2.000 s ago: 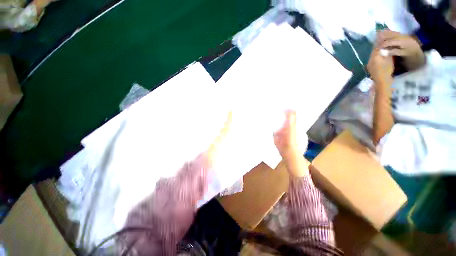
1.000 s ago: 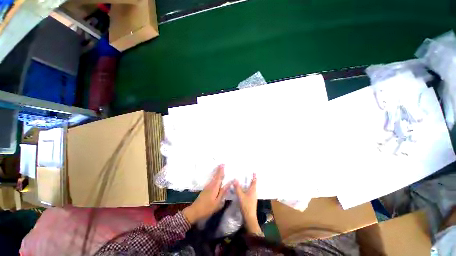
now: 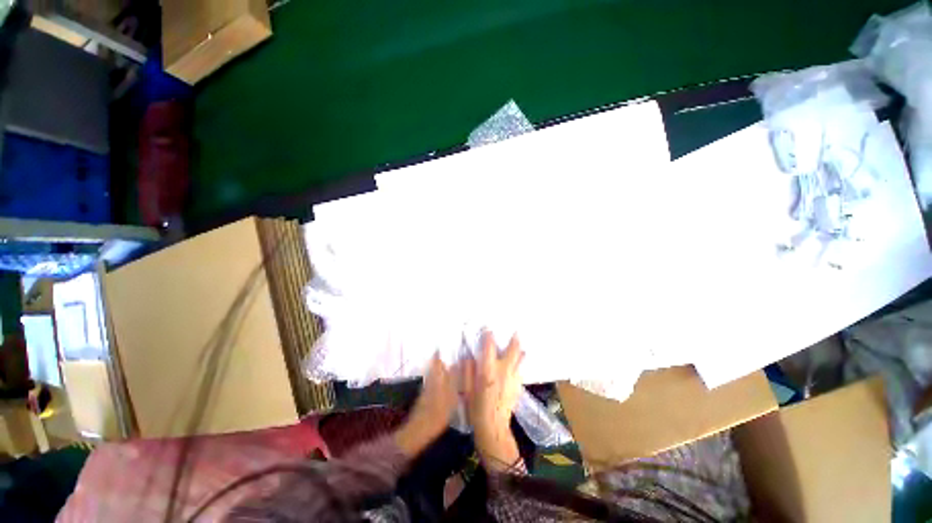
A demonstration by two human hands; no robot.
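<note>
My left hand (image 3: 437, 409) and my right hand (image 3: 493, 393) are close together at the front edge of the white sheets (image 3: 531, 245). A thin clear plastic bag (image 3: 540, 419) shows at and below my right hand. My left hand is blurred and its fingertips are hard to make out. The fingers of my right hand are spread over the plastic; whether either hand grips it cannot be told. More crumpled clear plastic bags (image 3: 332, 347) lie along the left end of the sheets. The sheets are glaringly bright, so their detail is lost.
Brown cardboard sheets (image 3: 194, 337) are stacked at left. An open carton (image 3: 669, 409) holding greyish bagged items (image 3: 674, 480) stands at lower right. Bagged units (image 3: 823, 194) lie on the right sheet. Bubble wrap (image 3: 501, 125) touches the green belt (image 3: 491, 51). A brown box (image 3: 213, 36) is at upper left.
From two seconds ago, the view has swung left and both hands came together at the front edge. Since one second ago, they have moved slightly and the clear bag shows to the right of my right hand.
</note>
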